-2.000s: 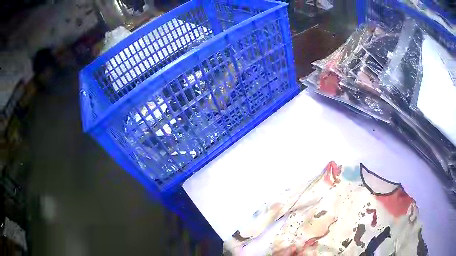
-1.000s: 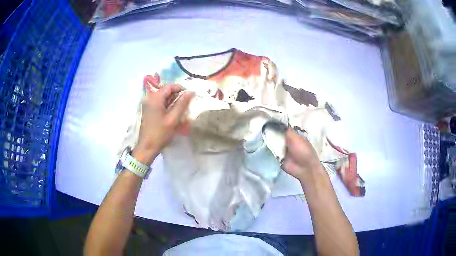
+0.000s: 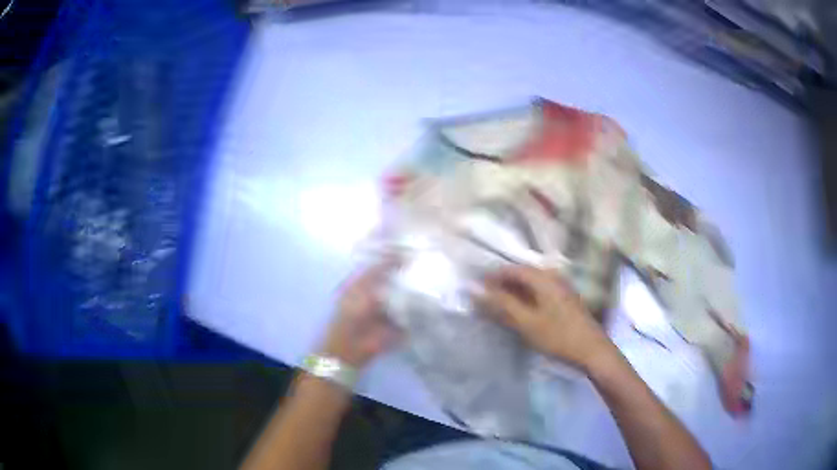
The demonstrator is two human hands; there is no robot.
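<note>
A printed blouse (image 3: 587, 174) lies on the white tabletop, blurred by motion. Its dark-bound neck points away from me, and one sleeve reaches to the right with a red cuff end. Its lower part is turned up, showing pale cloth near me. My left hand (image 3: 367, 312), with a light watch strap at the wrist, grips the cloth at the lower left. My right hand (image 3: 541, 312) is on the cloth at the middle, fingers bent and pinching it. The fingertips of both hands are blurred, and any small item between them cannot be made out.
The blue plastic crate (image 3: 110, 202) stands at the left with shiny clear items inside. Polybagged garments (image 3: 762, 46) lie along the far right edge. The white tabletop's (image 3: 275, 119) near edge runs in front of me. A brown shape is cut off at the right rim.
The view has shifted, so the blouse sits further right. My hands have come closer together over the lower part, and the turned-up cloth lies lower and flatter.
</note>
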